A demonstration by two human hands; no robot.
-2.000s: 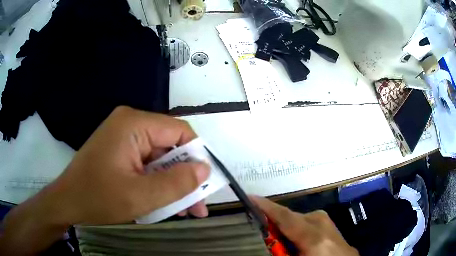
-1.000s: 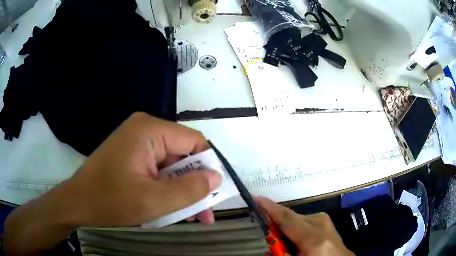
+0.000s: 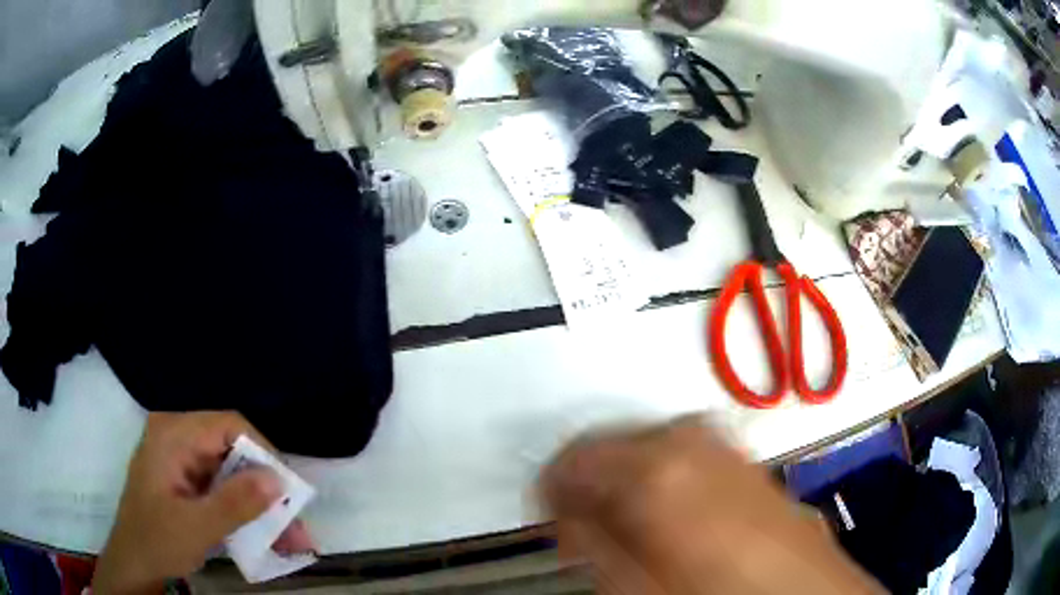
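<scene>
My left hand [image 3: 192, 500] is at the lower left and pinches a white care label [image 3: 271, 529] with faint dark print, over the table's front edge. My right hand [image 3: 686, 511] is at the lower centre, blurred by motion; its fingers are unclear and I cannot tell if it holds anything. The fabric shears [image 3: 781, 331] lie on the table right of centre, red loops toward me and dark blades pointing back to the black labels [image 3: 645, 169]. The large black garment [image 3: 256, 256] lies on the left, its right edge by the needle area.
The machine's needle plate [image 3: 401, 209] is beside the garment, with a spool [image 3: 425, 113] above it. A long white label strip [image 3: 564, 238], a plastic bag [image 3: 581, 72] and black snips [image 3: 709, 87] lie behind. A phone [image 3: 939, 291] is at right. Black cloth [image 3: 901, 511] is below the table.
The shears have left my right hand and lie on the table. My left hand has moved left and down with the label. The view shows more of the machine.
</scene>
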